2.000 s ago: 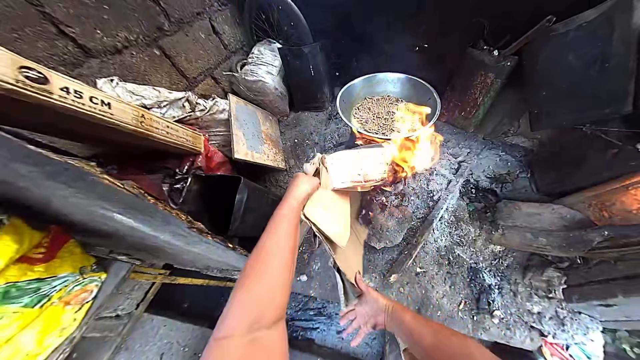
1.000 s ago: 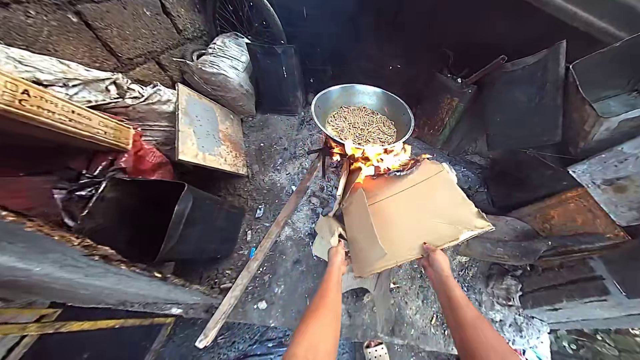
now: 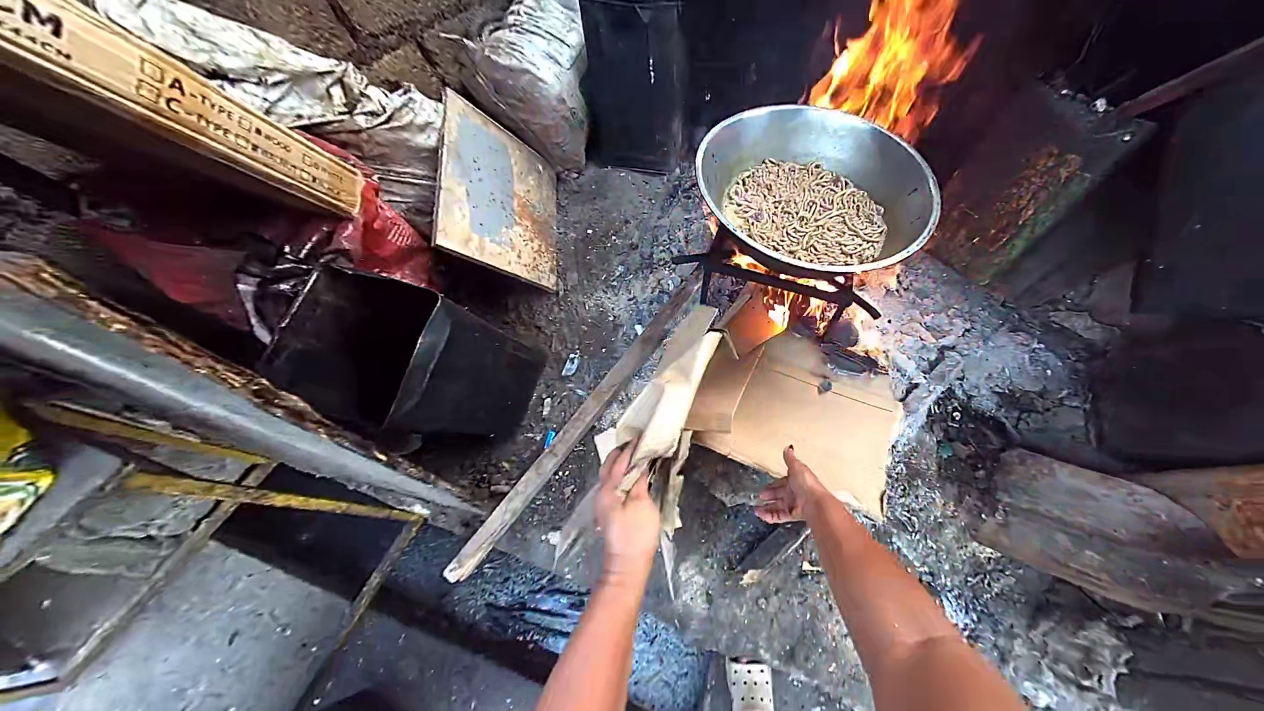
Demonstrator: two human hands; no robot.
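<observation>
A metal basin [image 3: 818, 188] filled partly with pale, finger-like pieces sits on a black metal stand [image 3: 780, 272] over burning wood. Flames [image 3: 894, 69] rise behind its far rim. A sheet of cardboard [image 3: 805, 425] lies with its far edge under the stand, against the fire. Crumpled torn cardboard [image 3: 657, 415] is gripped in my left hand [image 3: 629, 509], left of the sheet. My right hand [image 3: 787, 494], fingers apart, is at the near edge of the sheet; whether it touches is not clear.
A long wooden stick [image 3: 573, 432] slants from the stand toward the lower left. An open black metal can [image 3: 464, 370] lies at left, near a rusty flat panel [image 3: 497, 193]. A printed long carton [image 3: 188, 109] and a sack [image 3: 533, 79] are beyond. Wood planks [image 3: 1106, 533] lie right.
The cardboard sheet, between both hands one second ago, now lies lower with its far end under the stand. My right hand has let go of its side. Flames now rise behind the basin.
</observation>
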